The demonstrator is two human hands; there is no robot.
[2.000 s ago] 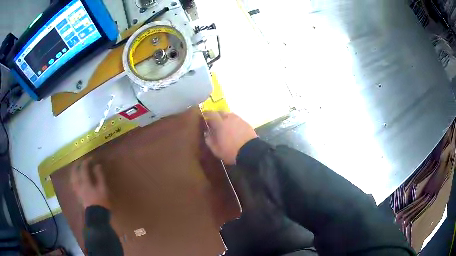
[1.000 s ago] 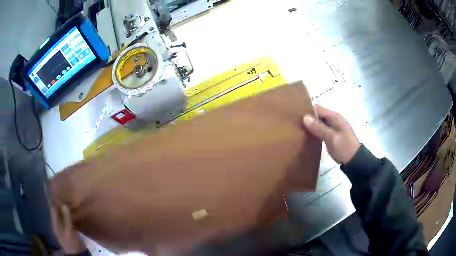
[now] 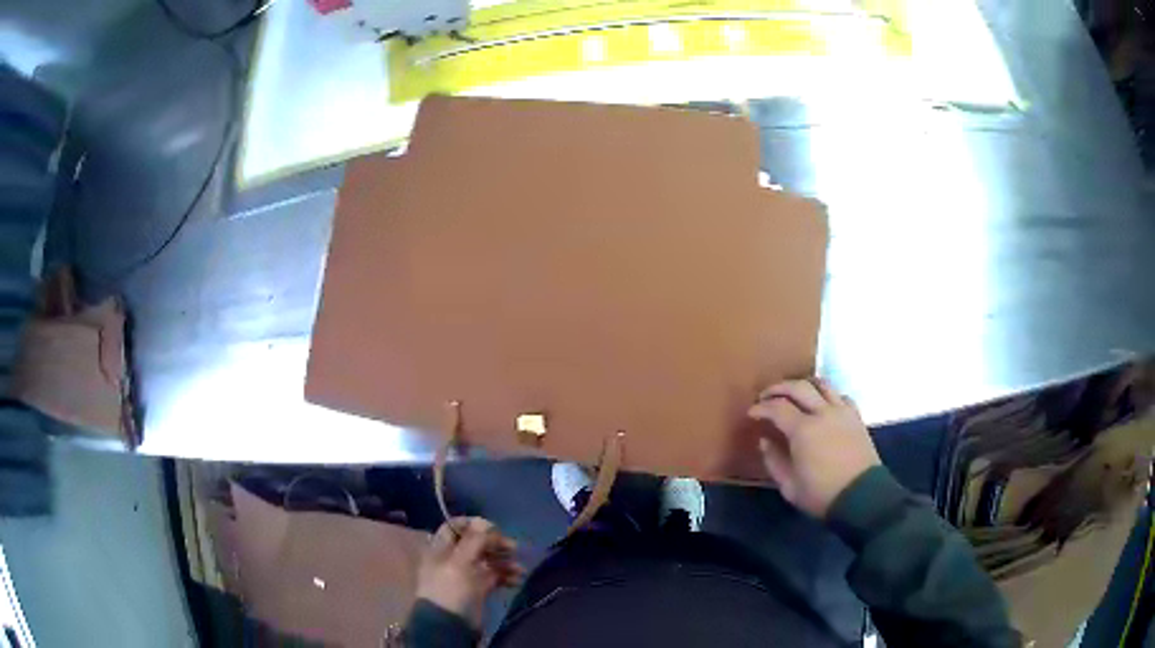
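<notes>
The brown bag panel (image 3: 570,266) lies flat on the metal table, with notched far corners and its near edge at the table's front. A small beige patch or tab (image 3: 531,425) sits at the near edge, between the ends of a narrow handle strap (image 3: 605,473) that hangs below the edge. My left hand (image 3: 464,570) is below the table edge, with its fingers closed around the strap's lower part. My right hand (image 3: 811,437) rests on the panel's near right corner with bent, spread fingers, gripping nothing visible.
The yellow template (image 3: 659,36) lies beyond the panel on the white work surface. Part of the white machine head (image 3: 412,15) shows at the top. Brown pieces (image 3: 76,367) lie at the left table edge. More brown panels (image 3: 336,557) are below at left, and a stack (image 3: 1051,494) stands at right.
The panel has come off the template towards me and now lies flat with its strap showing. My left hand has moved right to the strap; my right hand has let go of the panel's edge.
</notes>
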